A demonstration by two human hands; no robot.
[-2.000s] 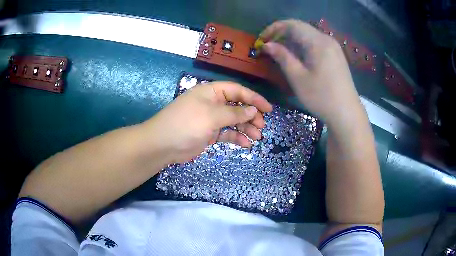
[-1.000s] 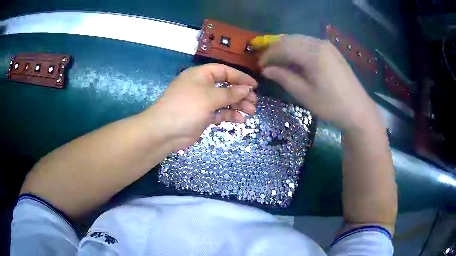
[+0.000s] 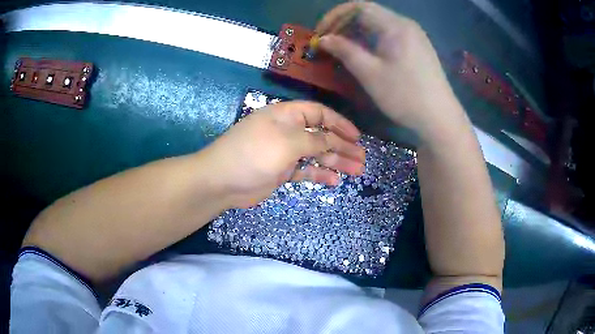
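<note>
A red-brown fixture (image 3: 303, 68) lies across the far side at the end of a pale strip. My right hand (image 3: 385, 65) covers its right part. Its thumb and finger pinch at a dark seat near the fixture's left end, with a small yellow thing (image 3: 315, 43) at the fingertips; whether this is a tool or a finger cover is unclear. My left hand (image 3: 290, 147) is half cupped above the tray of small silver parts (image 3: 313, 228), fingers slightly apart. Silver glints show between its fingers; whether it holds parts is unclear.
Another red-brown fixture (image 3: 52, 81), with several seats in a row, lies at the far left on the green surface (image 3: 156, 124). More red-brown fixtures (image 3: 496, 91) lie at the right beyond my right hand. A pale metal strip (image 3: 143, 26) curves along the far left side.
My right hand has moved left along the fixture and now covers the seat nearest its left end. My left hand's fingers have straightened, and it has shifted slightly right and nearer me.
</note>
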